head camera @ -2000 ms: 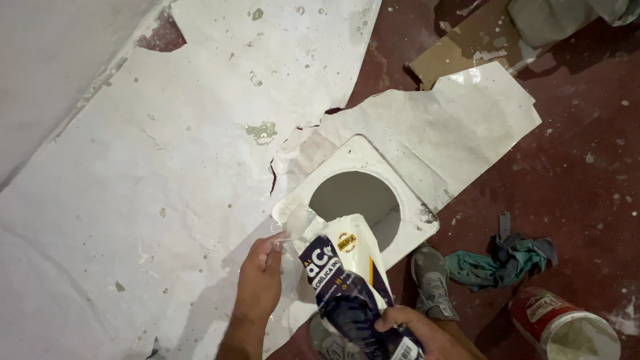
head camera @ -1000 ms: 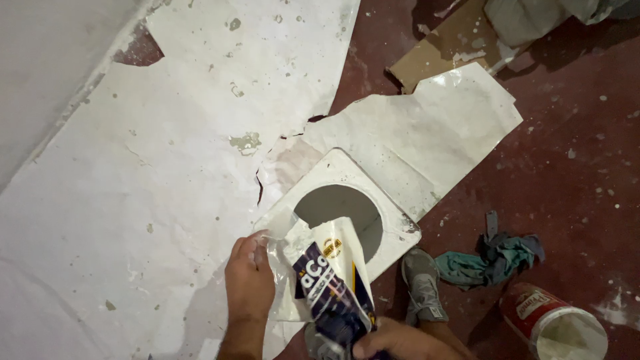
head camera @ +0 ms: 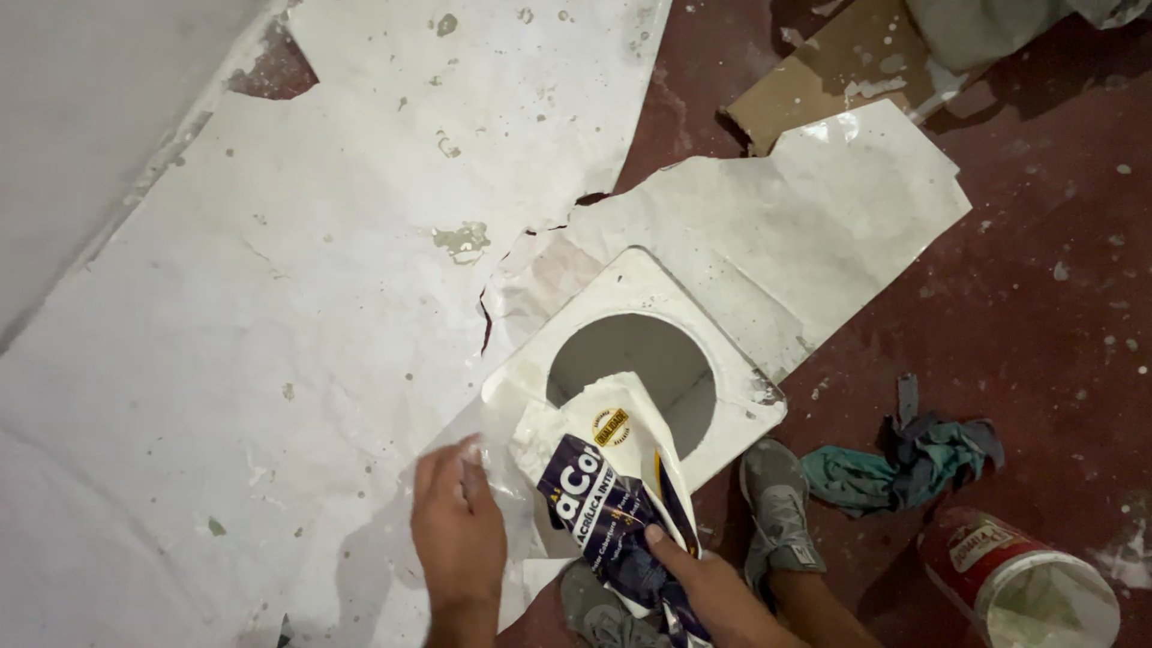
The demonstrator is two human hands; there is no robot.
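Observation:
My right hand [head camera: 711, 585] grips a soft plastic paint bag [head camera: 598, 504], white and dark blue with printing on it, near its lower end. The bag's open, white-smeared mouth lies over the near-left rim of a square white container [head camera: 747, 396] with a large round opening. At the left, my left hand [head camera: 459, 522] has its fingers curled at a sheet of clear plastic film [head camera: 504, 477], which hangs beside the bag's mouth. The inside of the container looks grey; its bottom is hard to make out.
Paint-spotted white sheets [head camera: 342, 297] cover the red floor [head camera: 1017, 315] at left and under the container. Cardboard [head camera: 810, 81] lies at the upper right. A green-grey rag [head camera: 900, 459] and a red bucket [head camera: 981, 558] are at the right, near my shoes [head camera: 778, 504].
The left hand has moved away from the bag's mouth toward the left, with clear film now spread beside it. The right hand still holds the bag over the container's rim.

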